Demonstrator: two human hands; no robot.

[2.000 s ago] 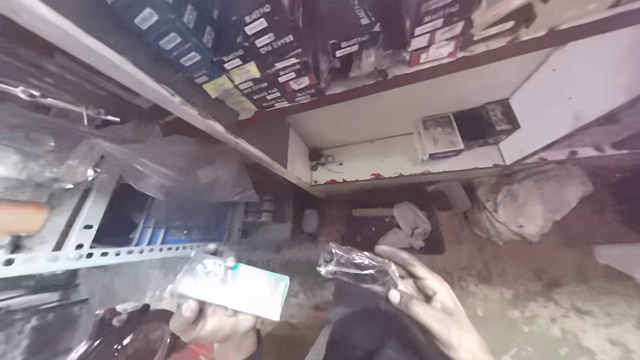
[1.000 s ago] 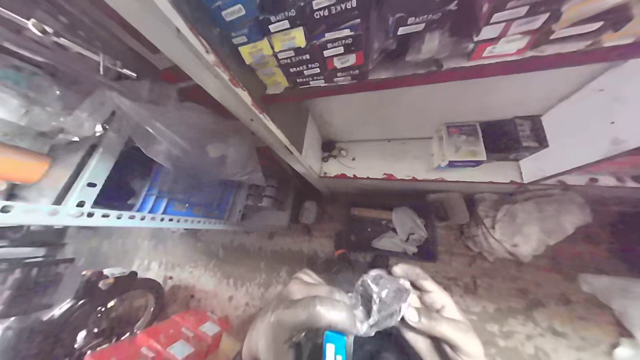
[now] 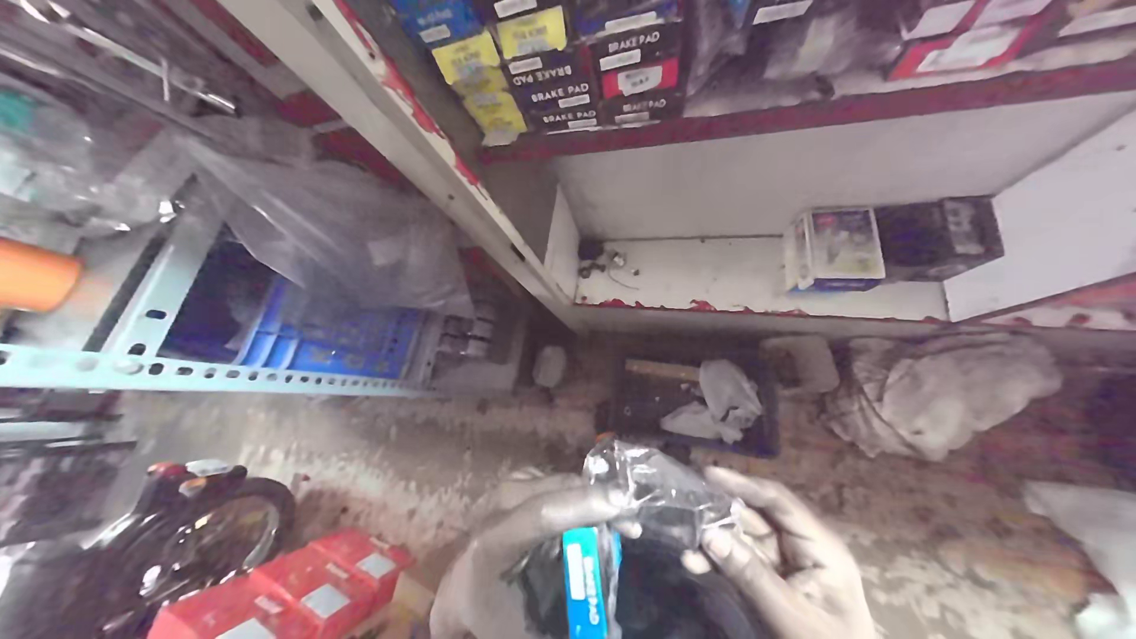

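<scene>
Low in the middle of the view, a clear plastic bag (image 3: 661,488) is stretched between my two hands; something dark shows in or behind it, and I cannot tell what. My left hand (image 3: 532,532) pinches the bag's left side and also has a small blue and white box (image 3: 584,581) at its palm, turned with a narrow side up. On the other side, my right hand (image 3: 790,559) grips the bag's right end between thumb and fingers.
Brake pad boxes (image 3: 559,89) fill the upper shelf. A lower white shelf (image 3: 710,275) holds a box (image 3: 843,244) and small parts. On the floor are a dark tray (image 3: 648,426), a cloth bundle (image 3: 958,390) and red boxes (image 3: 311,577). A metal rack (image 3: 204,373) stands left, near a motorcycle (image 3: 204,524).
The box, held out flat at the left two seconds ago, is now upright on its edge near the bag. My hands have come together, and both now hold the plastic bag.
</scene>
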